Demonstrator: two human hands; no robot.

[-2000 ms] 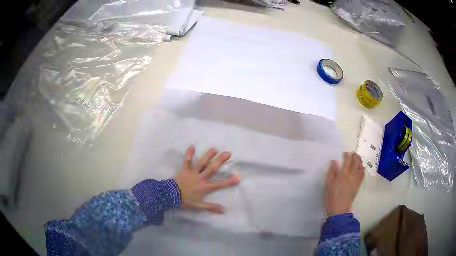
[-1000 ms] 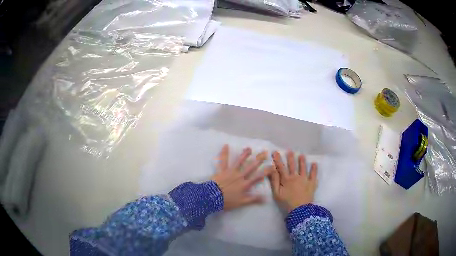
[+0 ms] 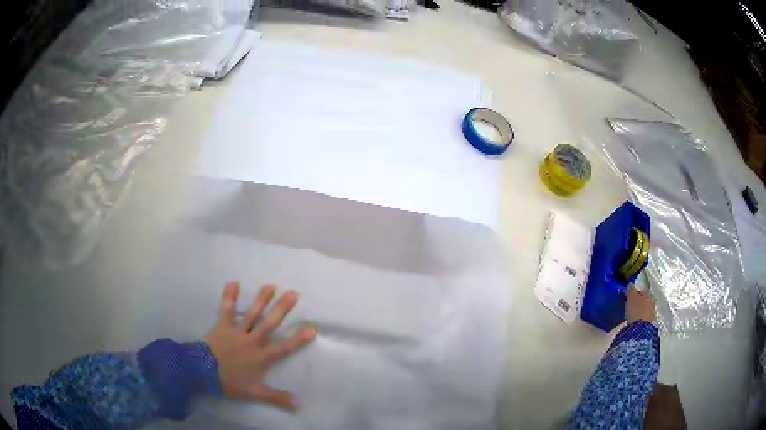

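White tissue paper (image 3: 353,109) lies on the table, with its near part folded over a flat greyish shape that shows through as a band. My left hand (image 3: 254,346) lies flat on the folded tissue with its fingers spread, holding nothing. My right hand (image 3: 640,307) is at the near end of the blue tape dispenser (image 3: 603,281), by its yellowish tape roll (image 3: 636,254). Its fingertips are small and partly hidden, so I cannot tell whether they pinch the tape.
Clear poly bags (image 3: 80,151) lie at left. A blue tape roll (image 3: 488,131), a yellow tape roll (image 3: 565,170) and a label sheet (image 3: 564,267) lie right of the tissue. A bagged grey piece (image 3: 680,193) lies beyond the dispenser. A brown piece (image 3: 666,410) is at the lower right.
My right hand has left the tissue and moved right to the blue dispenser. My left hand stays spread on the tissue. The view has turned to the right.
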